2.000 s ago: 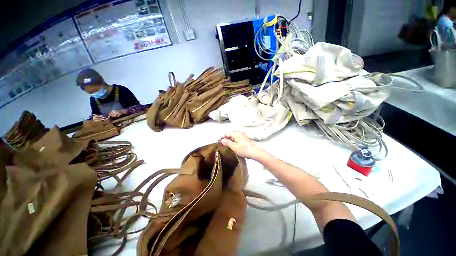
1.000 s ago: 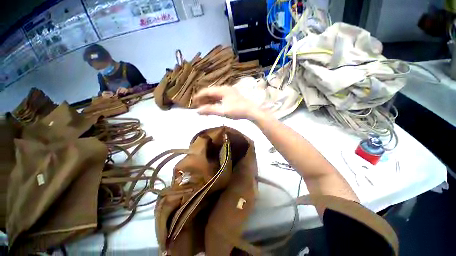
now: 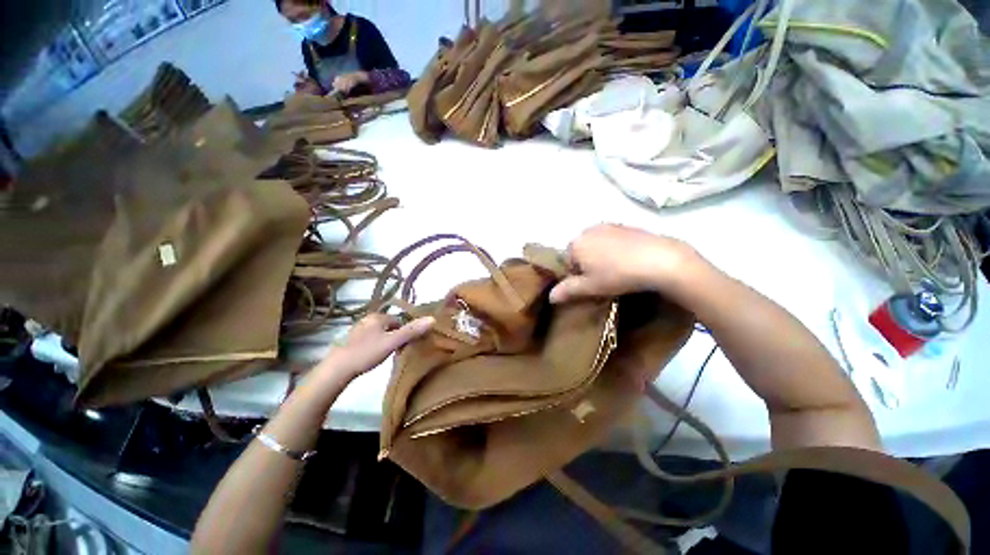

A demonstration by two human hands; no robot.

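Note:
A brown bag (image 3: 510, 434) lies in front of me at the table's near edge, its mouth open and its zip (image 3: 592, 374) curving across. My left hand (image 3: 375, 338) is at the bag's left rim, fingers gripping the edge near a crumpled pale piece (image 3: 467, 323). My right hand (image 3: 619, 266) grips the bag's upper rim, with fingertips turned down into the mouth. A small pale label patch (image 3: 584, 411) shows on the bag's side. A long brown shoulder strap (image 3: 847, 457) hangs over my right forearm.
Brown bags (image 3: 206, 282) are heaped at left, with straps bunched toward the middle. More brown bags (image 3: 521, 76) lie at the far side near a masked person (image 3: 342, 54). Grey-beige bags (image 3: 890, 119) are piled at right, behind a red-based bottle (image 3: 910, 322).
My left hand has come into view and onto the bag. My right hand has moved from above the table back to the bag's rim. The bag has turned, and the view has shifted downward.

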